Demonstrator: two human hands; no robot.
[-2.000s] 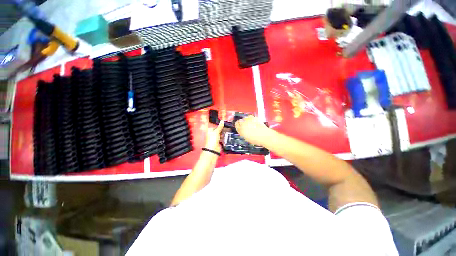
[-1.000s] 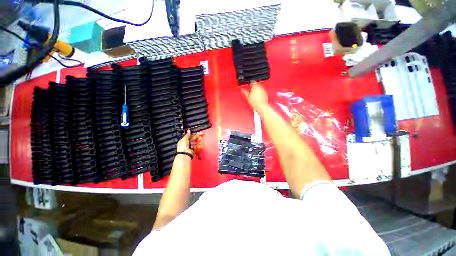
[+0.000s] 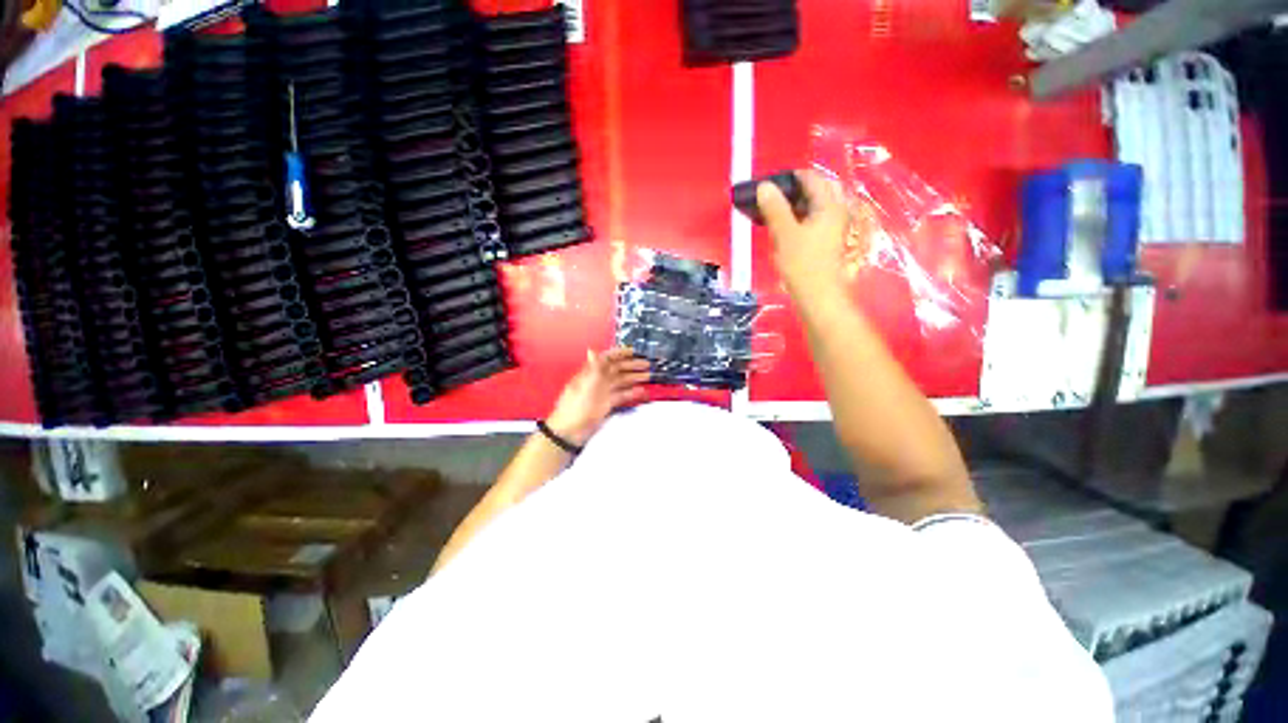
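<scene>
My right hand (image 3: 812, 233) holds a short black body (image 3: 770, 196) above the red sheeting, right of the white seam. My left hand (image 3: 605, 389) is at the lower left edge of the flat pack (image 3: 688, 332), fingers apart and touching or just over it; I see nothing held in it. The pack is dark with shiny silver-white lines and lies near the bench's front edge. The large group of black bodies (image 3: 318, 212) fills the left in tight columns. The short row of black bodies (image 3: 740, 28) is at the top centre, cut by the picture's edge.
A blue-handled screwdriver (image 3: 297, 188) lies on the large group. Clear plastic film (image 3: 904, 226) lies right of my right hand. Farther right are a blue fixture (image 3: 1048, 226) on a white plate (image 3: 1045, 346), a grey metal bar (image 3: 1144, 50) and a white slotted panel (image 3: 1201, 156).
My right hand has moved from the short row down and right, and now holds a black body. My left hand has left the large group and is at the flat pack. The view has tilted down.
</scene>
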